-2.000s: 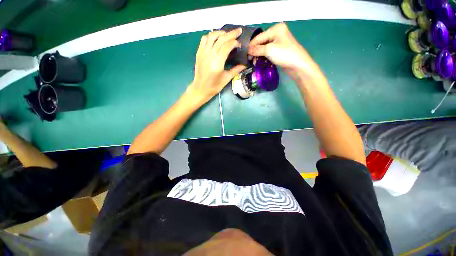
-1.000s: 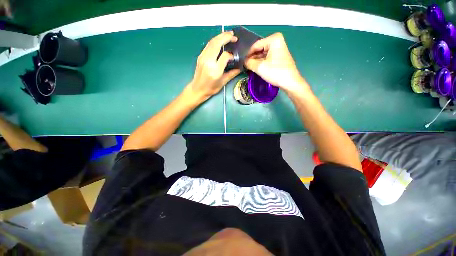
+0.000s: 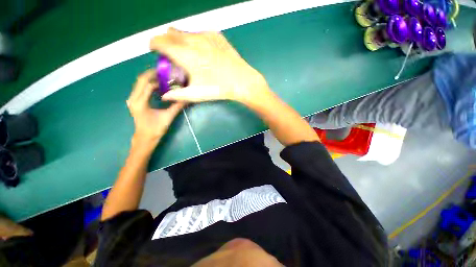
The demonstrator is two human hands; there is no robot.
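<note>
A purple-topped inner assembly is between my two hands above the bench, left of the middle. Its purple side faces left and its other end is hidden by my right hand. My right hand is wrapped around it from above and the right, blurred. My left hand is just below and left of it, fingers and thumb apart in a curve; whether they touch it I cannot tell. The black housing is not clearly visible; it may be hidden by the hands.
Two black housings lie at the bench's left end. Several purple-topped assemblies are grouped at the upper right with a white wire hanging out. A white rail borders the belt. Another person's legs show at right and a hand at lower left.
The view has turned. The purple-topped assembly has left the bench and is up between my hands. My right hand has moved from pinching at the black housing to wrapping around the assembly.
</note>
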